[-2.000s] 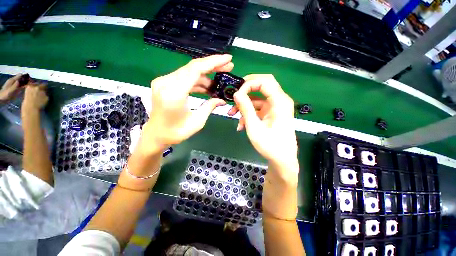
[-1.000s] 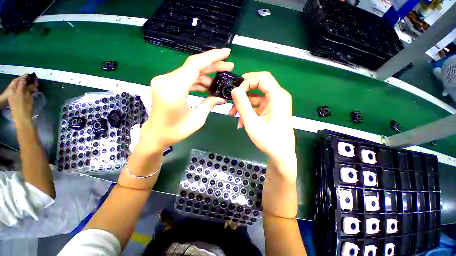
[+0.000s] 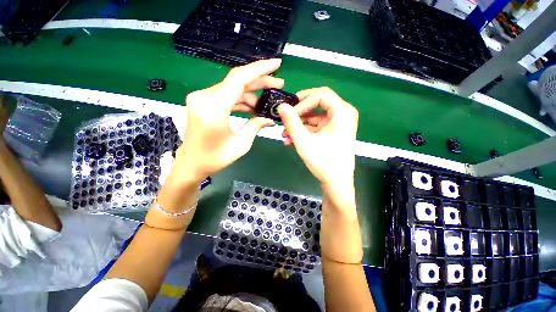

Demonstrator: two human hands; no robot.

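Note:
A glossy black housing (image 3: 268, 100) with a round centre is held up over the belt's near edge. My left hand (image 3: 216, 125) grips its left side between fingers and thumb. My right hand (image 3: 320, 137) is at its right side, with the thumb on the round centre, hiding part of it. A clear blister tray of dark discs (image 3: 268, 226) lies below my hands at the bench edge. A second clear tray (image 3: 100, 186) lies to the left with several black housings (image 3: 123, 155) on it. A white piece (image 3: 166, 166) shows beside my left wrist, partly hidden.
A green conveyor belt (image 3: 207, 79) carries scattered black housings (image 3: 156, 85). A black compartment tray (image 3: 500, 244) at right holds white square pieces (image 3: 422, 180). Stacked black trays (image 3: 235, 30) stand beyond. A grey post (image 3: 518, 52) rises at right. A co-worker's arm (image 3: 27, 189) is at left.
The belt's housings have moved right. My right thumb has shifted over the housing's centre; my left hand is almost unmoved. The co-worker's hands have moved left, showing a clear sheet there.

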